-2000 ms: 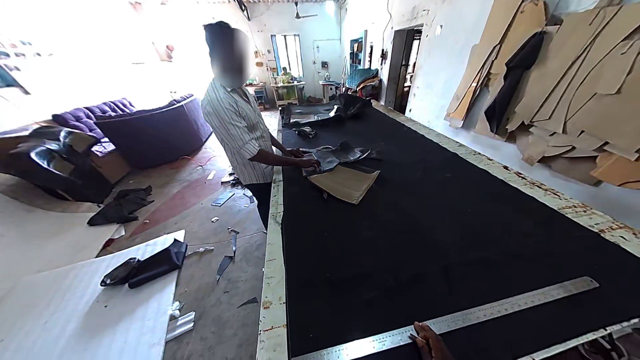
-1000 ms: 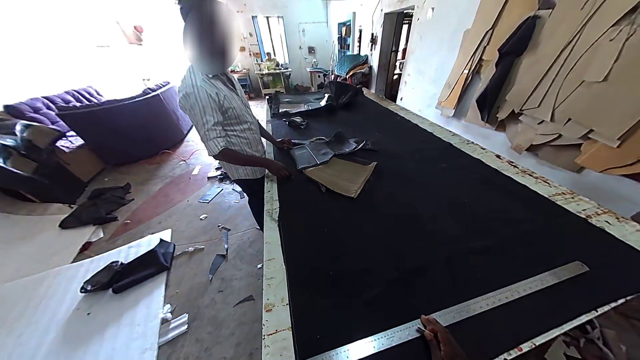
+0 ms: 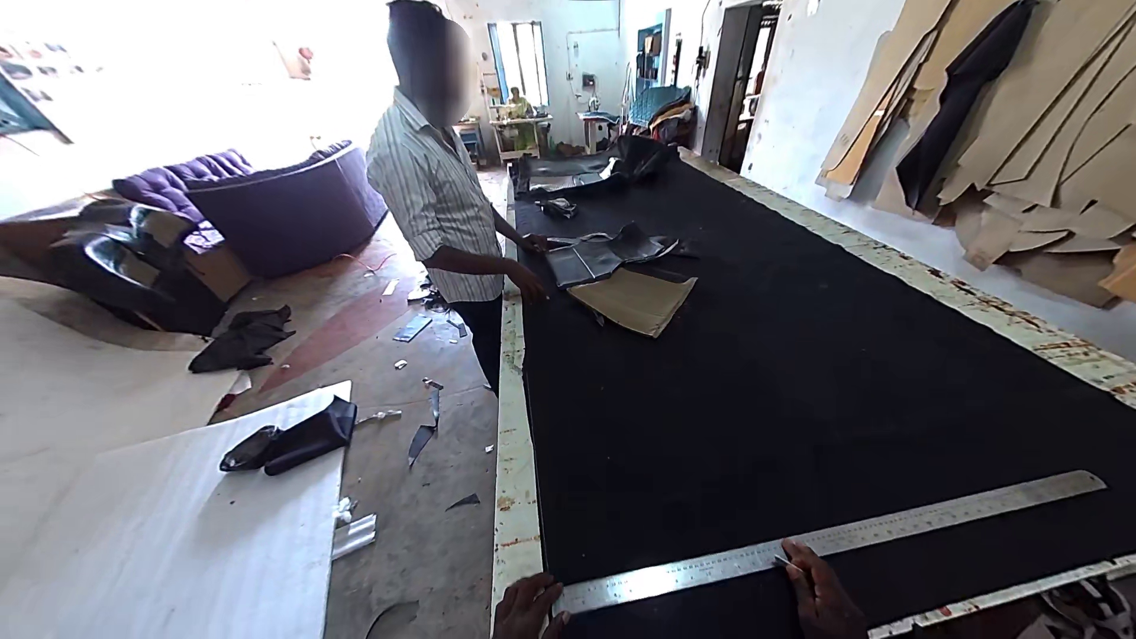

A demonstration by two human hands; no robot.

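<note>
A long steel ruler (image 3: 834, 538) lies slantwise on black fabric (image 3: 710, 426) spread over a long table. My left hand (image 3: 530, 607) touches the ruler's left end at the table's near left edge, fingers partly spread. Around the ruler's middle, my right hand (image 3: 815, 586) has its fingertips at the lower edge, with a thin, light-coloured pointed tool (image 3: 786, 561) between thumb and fingers; its exact kind cannot be told. Farther up the fabric lie a brown cardboard piece (image 3: 641, 302) and dark glossy sheet material (image 3: 587, 259).
A person in a striped shirt (image 3: 444, 195) stands at the table's left side, hands near the dark sheets. Cardboard patterns (image 3: 1047, 115) hang on the right wall. A white board (image 3: 186, 524), scraps and a purple sofa (image 3: 293, 209) are at left.
My left hand has come into view at the ruler's left end. The person at the left first had both hands at the dark sheets; one has since drawn back toward the table's edge.
</note>
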